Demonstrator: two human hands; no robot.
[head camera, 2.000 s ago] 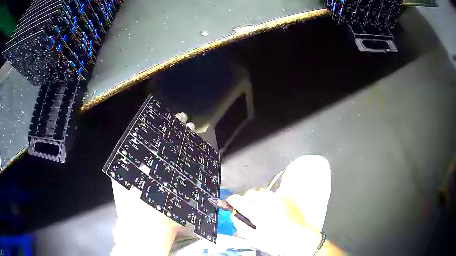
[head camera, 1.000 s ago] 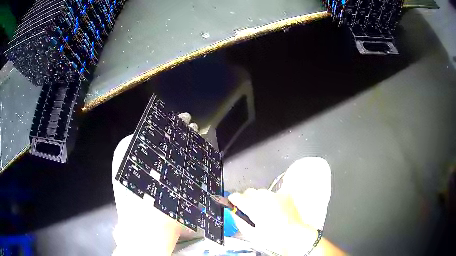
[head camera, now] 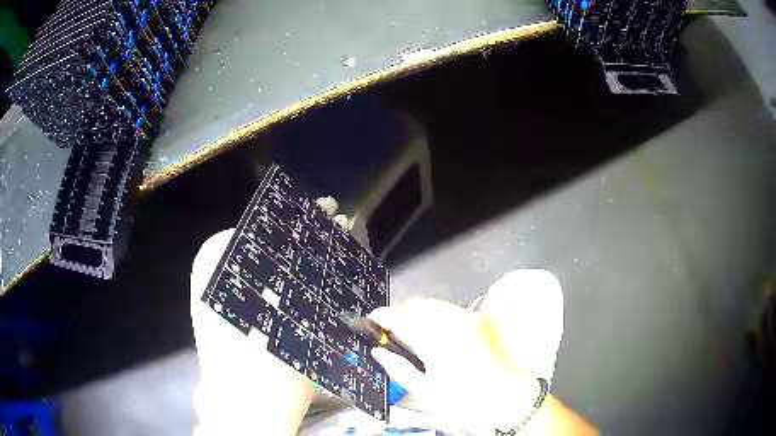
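Observation:
A black circuit board panel (head camera: 306,289) is held tilted above my lap, its flat face with white print and small bright points towards me. My left hand (head camera: 330,209) holds it from behind; only pale fingertips show past its upper edge, the rest is hidden. My right hand (head camera: 434,345), overexposed, is closed around small side cutters (head camera: 383,337) with dark handles and a bit of orange. The cutter jaws are over the lower right part of the panel; whether they touch it I cannot tell.
A grey-green workbench (head camera: 340,64) with a yellowish edge lies ahead. A rack of upright boards (head camera: 102,77) stands at its left, its slotted end (head camera: 89,204) overhanging; another rack (head camera: 638,78) is at the upper right. My knees are below. Something blue (head camera: 25,417) is at lower left.
The panel has shifted a little to the right and turned slightly. My right hand and the cutters have moved up and left, further over the panel's face.

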